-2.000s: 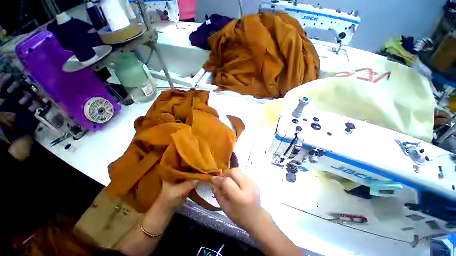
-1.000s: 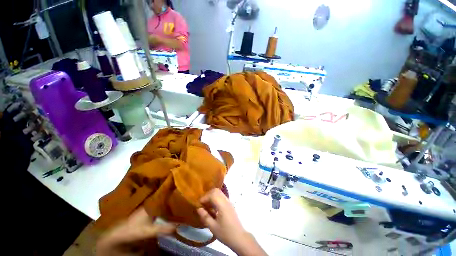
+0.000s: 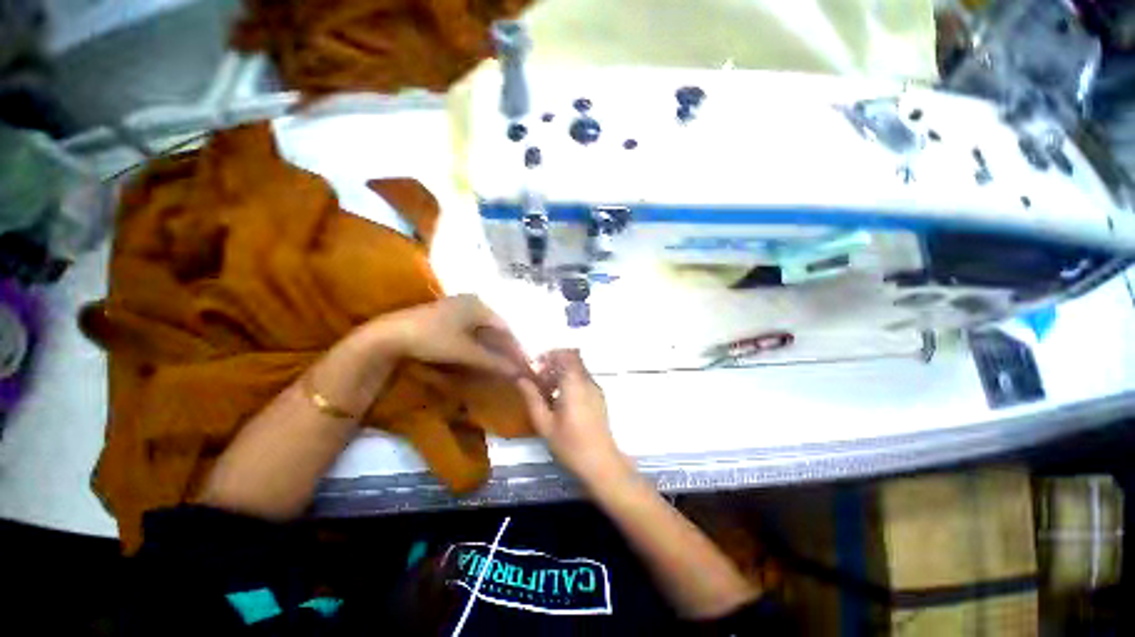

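Note:
The rust-orange garment (image 3: 274, 286) lies gathered on the white table, left of the sewing machine (image 3: 772, 162). My left hand (image 3: 454, 334) reaches over it, with its fingertips at the garment's right edge. My right hand (image 3: 570, 408) meets the left fingertips there, in front of the presser foot (image 3: 576, 305). Both hands pinch the garment's edge between their fingers. The exact bit held is small and blurred. A strap-like end (image 3: 454, 460) of the garment hangs towards the table's front edge.
Red-handled snips (image 3: 753, 346) lie under the machine arm. A larger rust bundle (image 3: 373, 44) is behind the garment. Pale yellow cloth (image 3: 747, 31) lies behind the machine. A measuring strip (image 3: 772, 467) runs along the front edge. Cardboard boxes (image 3: 958, 548) stand below at the right.
The view has turned down and right. My left hand has come back to the garment's edge beside my right hand, and both have moved nearer the presser foot with the fabric.

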